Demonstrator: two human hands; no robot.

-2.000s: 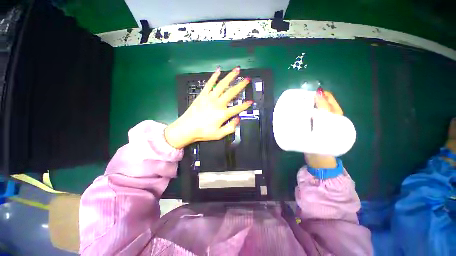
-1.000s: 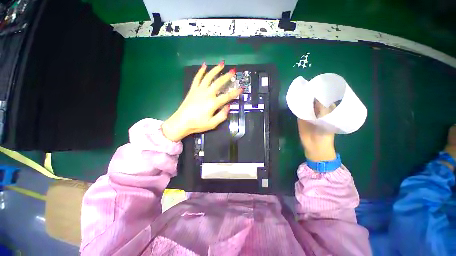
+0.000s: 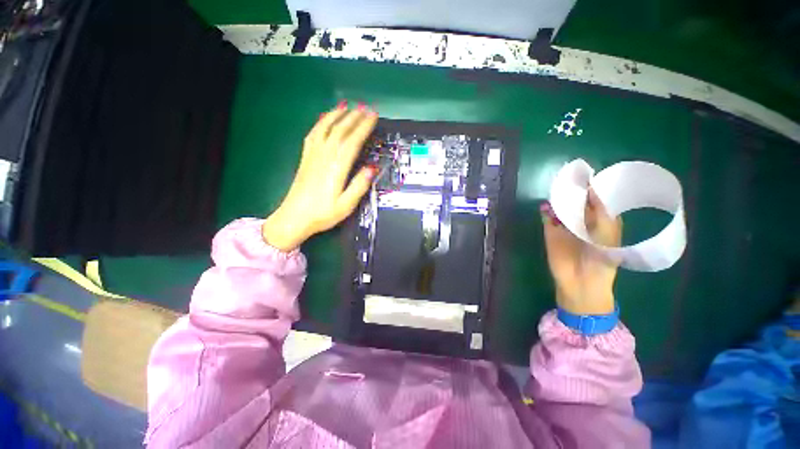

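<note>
The open tablet housing (image 3: 428,254) lies on a black foam tray (image 3: 507,263) in front of me. Its mainboard (image 3: 423,162), with a green patch, is at the top end, and a whitish label (image 3: 414,313) crosses the lower end. My left hand (image 3: 323,180) lies over the tray's upper left edge, palm down, thumb tip at the mainboard's left side, holding nothing visible. My right hand (image 3: 586,250) is over the mat to the right of the tray, holding the curled white release liner (image 3: 653,215). The liner hides part of its fingers.
Black foam trays (image 3: 132,131) are stacked at the left. A silvery-white cluster (image 3: 567,124) lies on the green mat (image 3: 281,88). A white edge strip (image 3: 386,46) and a white board (image 3: 430,10) are behind. A blue sleeve (image 3: 754,386) of another person is at the lower right.
My left hand has moved left off most of the mainboard, uncovering the green patch. The liner in my right hand has turned and opened into a wide loop. The view has shifted slightly.
</note>
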